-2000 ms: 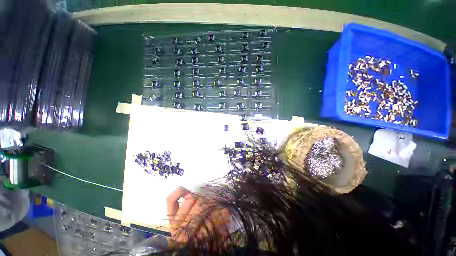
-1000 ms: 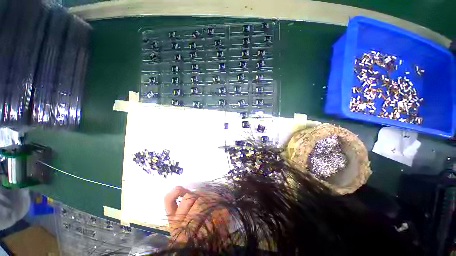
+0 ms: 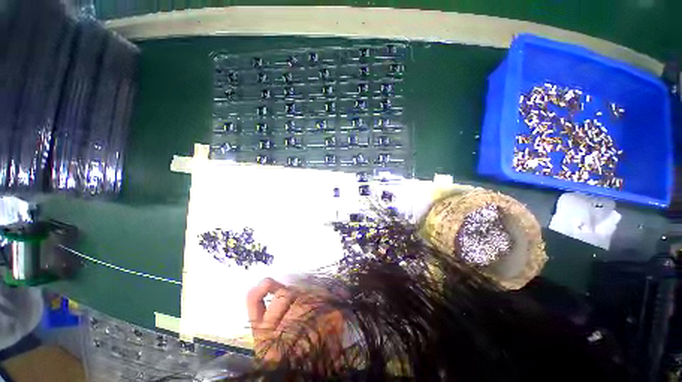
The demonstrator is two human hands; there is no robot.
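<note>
The white work sheet (image 3: 299,194) lies in front of me. My left hand (image 3: 288,317) is over its lower edge, fingers curled, partly covered by dark hair. Whether it holds something cannot be told. My right hand does not show; hair hides the lower middle and right. One loose pile of small dark components (image 3: 235,247) lies on the sheet's left part. A larger pile of dark components (image 3: 374,237) lies on its right part, partly under hair, with several single pieces above it. A tan rough-rimmed ring (image 3: 529,227) holds a heap of silvery metal parts (image 3: 484,235).
A clear blister tray (image 3: 311,104) with rows of dark parts lies beyond the sheet. The blue bin (image 3: 647,127) with copper-and-white parts is right, crumpled white paper (image 3: 585,218) below it. Stacked trays (image 3: 67,104) and a spool (image 3: 26,257) are left; another tray (image 3: 134,347) is lower left.
The whole view has shifted slightly between frames. My left hand stays in nearly the same place and curled pose. The piles, trays and bin show no clear change.
</note>
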